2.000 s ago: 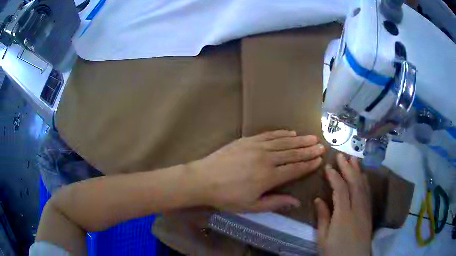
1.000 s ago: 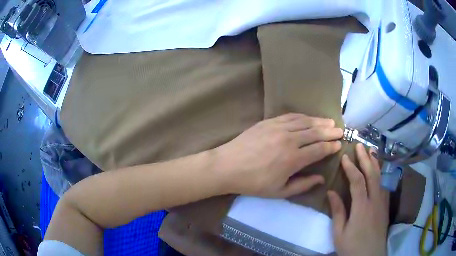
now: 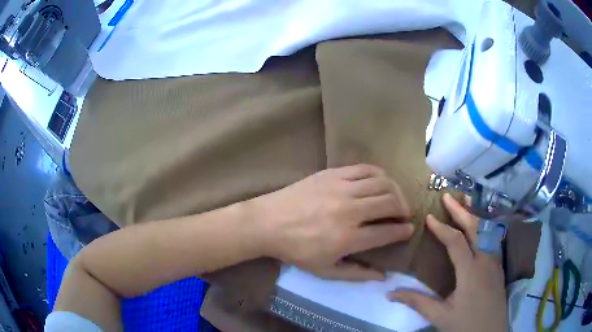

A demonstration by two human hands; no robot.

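A large brown garment panel (image 3: 195, 142) lies across the machine table, with a narrower brown piece (image 3: 370, 97) over its right part. A white panel (image 3: 259, 32) lies over their far side. My left hand (image 3: 337, 217) is palm down on the brown cloth, fingers bent, just left of the presser foot. My right hand (image 3: 464, 266) is on the cloth right of it, fingers spread, fingertips close to the foot. The presser foot (image 3: 438, 182) is at the cloth's right edge under the white machine head (image 3: 480, 123). The needle tip cannot be made out.
Snips with yellow and green handles (image 3: 559, 295) lie at the right. A measuring scale (image 3: 324, 318) runs along the table's front edge. A blue crate (image 3: 162, 305) is below my left forearm. A second machine (image 3: 49, 39) stands at the far left.
The brown edge now lies at the presser foot, where the needle plate showed bare two seconds ago. My left fingers have bent and drawn back from the foot. My right thumb has spread leftward.
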